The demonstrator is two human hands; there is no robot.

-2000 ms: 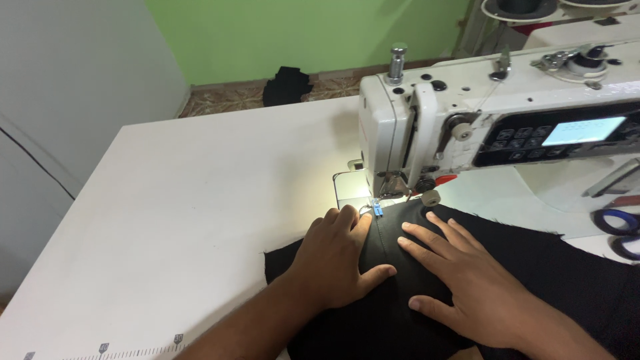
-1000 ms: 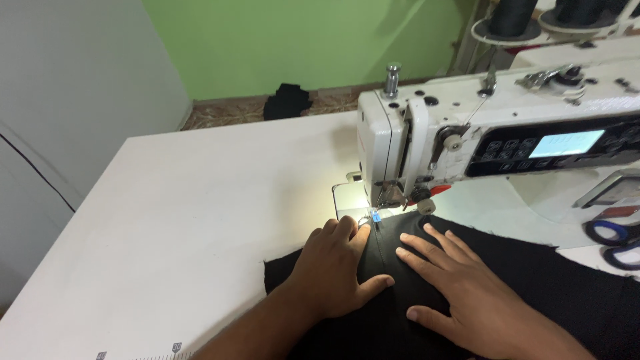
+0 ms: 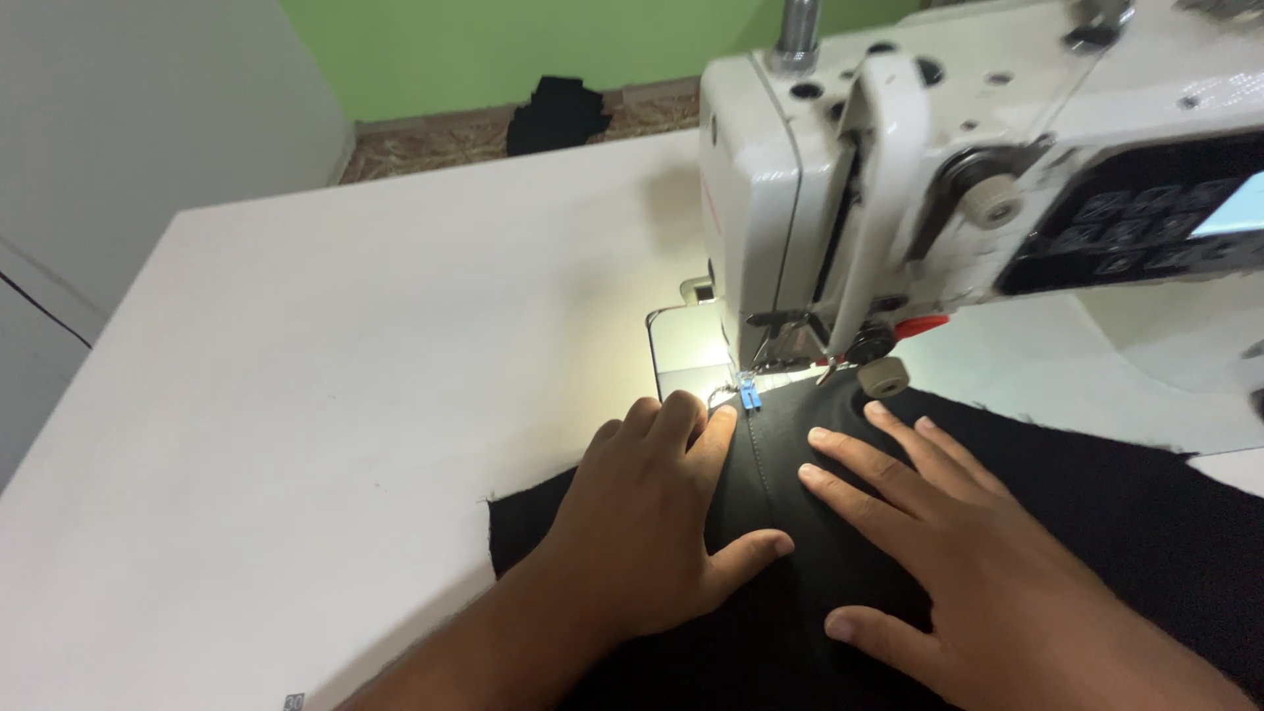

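Note:
Black fabric (image 3: pixel 790 592) lies on the table under the blue presser foot (image 3: pixel 750 393) of a white sewing machine (image 3: pixel 760 197). A line of stitching runs from the foot toward me. My left hand (image 3: pixel 657 523) presses on the cloth left of that line, its index fingertip close beside the foot and its other fingers curled. Right of the line, my right hand (image 3: pixel 918 533) rests on the cloth, fingers spread; its middle fingers point toward the machine. The needle tip is too small to make out.
The white table (image 3: pixel 346 375) extends to the left, with a measuring scale mark near its front edge. A lit metal plate (image 3: pixel 691 346) sits left of the foot. Dark cloth (image 3: pixel 558 117) lies on the floor beyond the table, by the green wall. A control panel (image 3: pixel 1136 217) is on the machine.
The view has shifted a little closer to the machine. Both hands keep about the same places on the cloth beside the presser foot.

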